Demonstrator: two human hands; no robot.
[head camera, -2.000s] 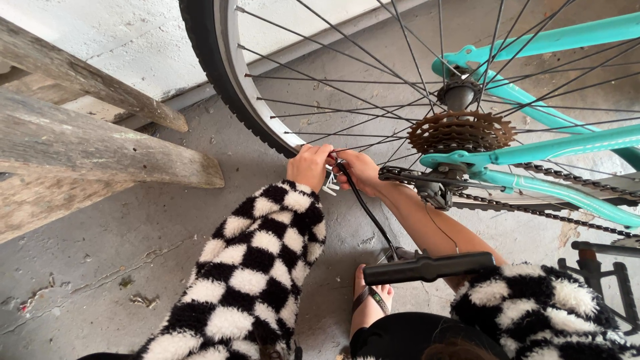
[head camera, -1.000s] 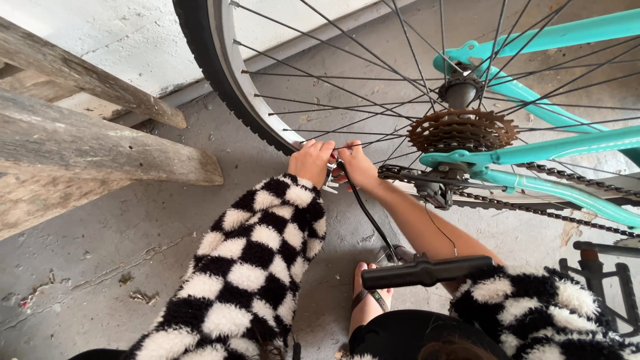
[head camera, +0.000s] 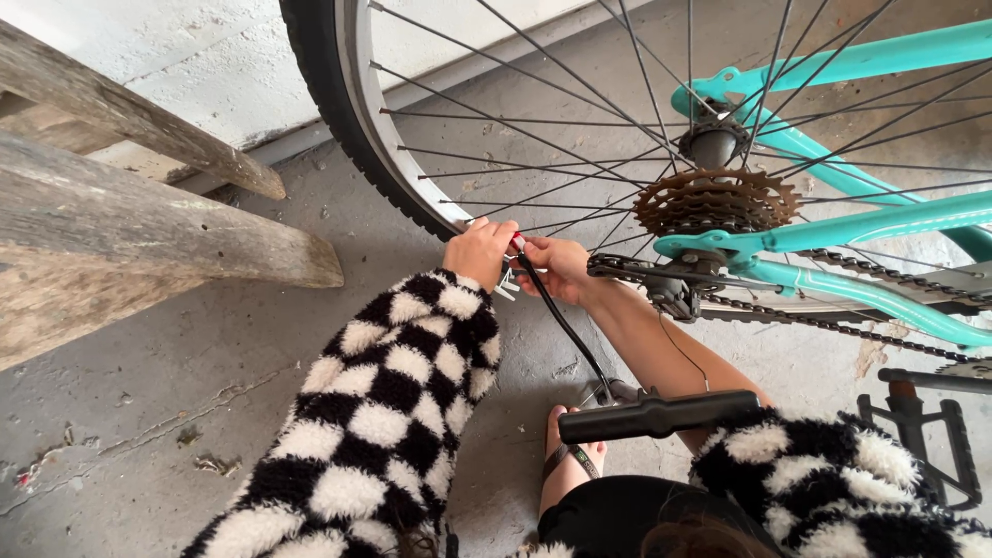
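My left hand (head camera: 479, 252) is at the bottom of the bicycle's wheel rim (head camera: 403, 167), its fingers bent beside a red-and-white pump hose head (head camera: 518, 242). From the other side, my right hand (head camera: 559, 267) pinches that head with thumb and fingers; what its lower fingers touch is partly hidden. A black hose (head camera: 562, 318) curves from the head down to the floor pump, whose black handle (head camera: 659, 415) lies across in front of my right forearm. A white piece (head camera: 508, 285) shows below my left hand. The valve is hidden by my fingers.
The rusty sprocket cassette (head camera: 714, 203), rear derailleur (head camera: 674, 294) and turquoise frame (head camera: 876, 225) are right of my hands. A black pedal (head camera: 918, 434) is at lower right. Weathered wooden legs (head camera: 170, 221) stand at left, near a white wall (head camera: 194, 62). My sandalled foot (head camera: 570, 457) is below the hose.
Both hands remain at the rim, with small shifts of the fingers. The red part of the hose head now shows between them.
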